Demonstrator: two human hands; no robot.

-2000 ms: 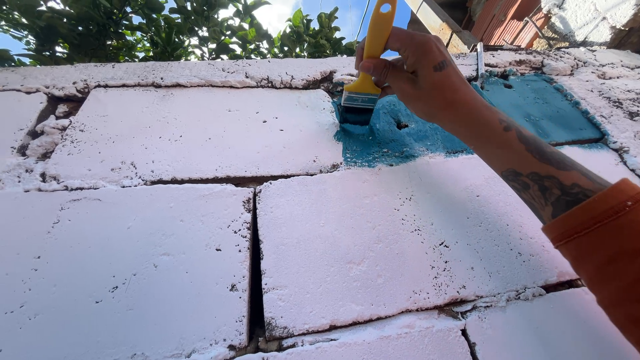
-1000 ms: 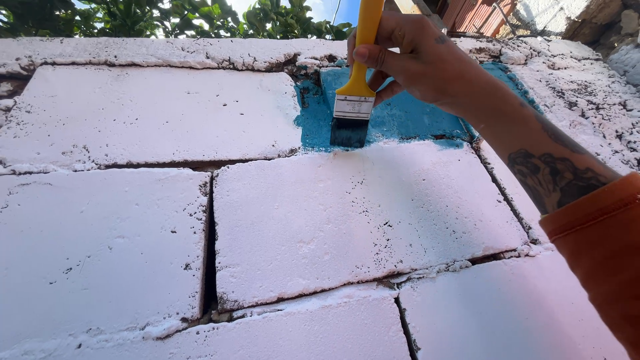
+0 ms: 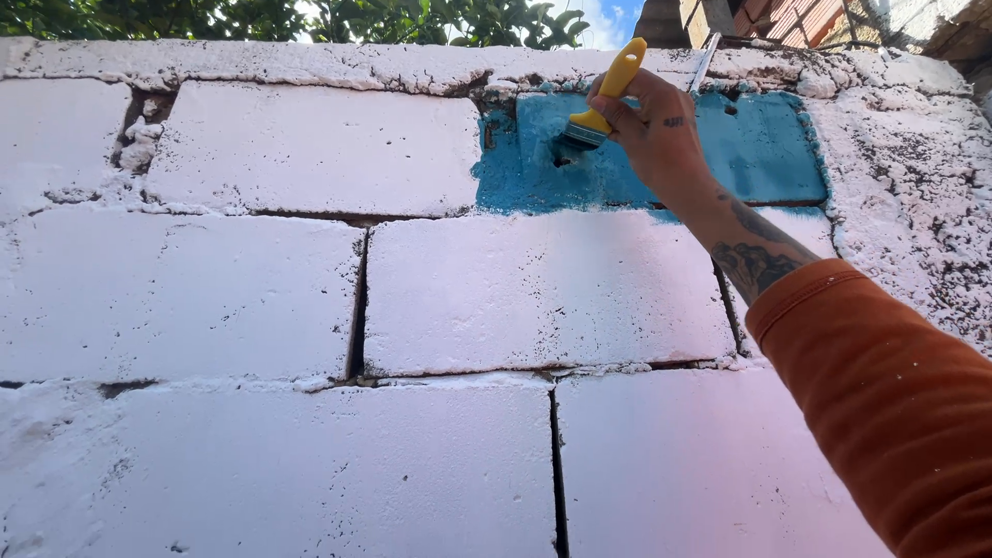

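Note:
My right hand [image 3: 647, 124], with an orange sleeve behind it, grips a paintbrush [image 3: 608, 93] by its yellow handle. The handle tilts up and to the right, and the dark bristles press on the blue-painted block [image 3: 620, 174] near a small hole in its face. Blue paint also covers a second block [image 3: 763, 147] to the right, behind and beyond my wrist. The paint's left edge meets a white block [image 3: 318, 147] in the same top row. Below is another white block [image 3: 542, 294] with a thin blue smear along its upper right edge. My left hand is out of view.
A rough white ledge [image 3: 271, 66] runs along the wall top, with green leaves [image 3: 434, 19] above it. A thin pale rod [image 3: 705, 62] leans by the ledge behind my hand. Rough white plaster [image 3: 907, 178] lies at the right, with reddish bricks [image 3: 790, 19] above.
My right hand has moved the brush from the blue block's lower edge up onto its face. The handle, nearly upright one second ago, now tilts right. The view has shifted.

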